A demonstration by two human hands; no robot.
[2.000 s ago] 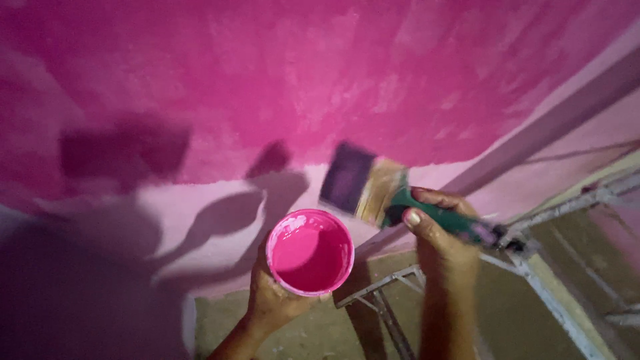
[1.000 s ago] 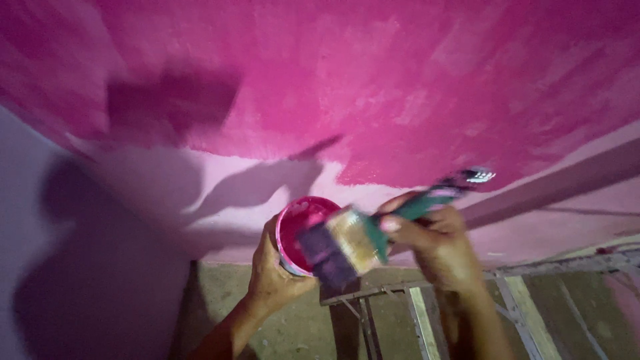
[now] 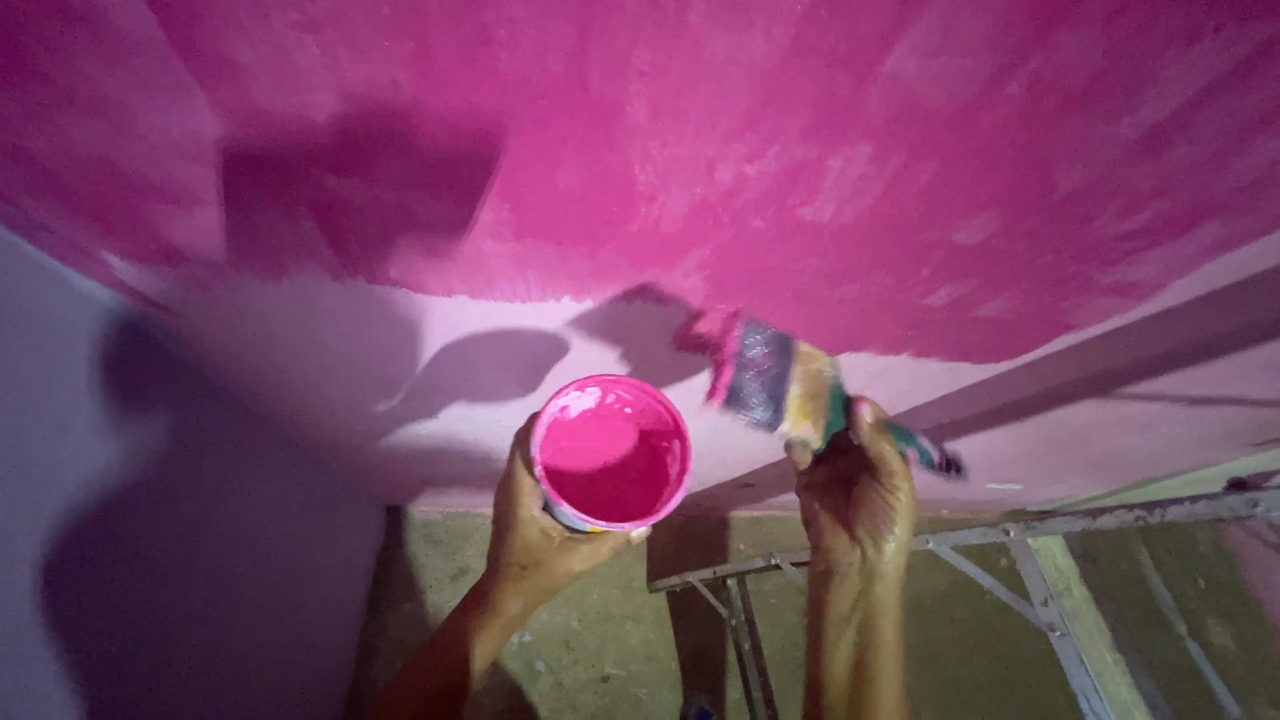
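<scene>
My left hand (image 3: 540, 545) grips a round tub of pink paint (image 3: 612, 453) around its side, its open top facing me. To the right of the tub, my right hand (image 3: 855, 480) holds a wide paintbrush (image 3: 785, 380) by its green handle. Wet pink paint coats the tips of the dark bristles, which point left, close to the wall (image 3: 620, 200); whether they touch it I cannot tell. The wall is bright pink above an uneven edge and pale pink below.
A metal frame with bars (image 3: 960, 535), resembling a ladder or scaffold, stands at the lower right above the floor (image 3: 580, 640). A side wall (image 3: 60, 330) meets the painted wall at the left. Shadows fall across both walls.
A second ago the brush was over the tub's opening with its bristles down; now it is up and to the right of it, with pink tips. My left hand keeps hold of the tub.
</scene>
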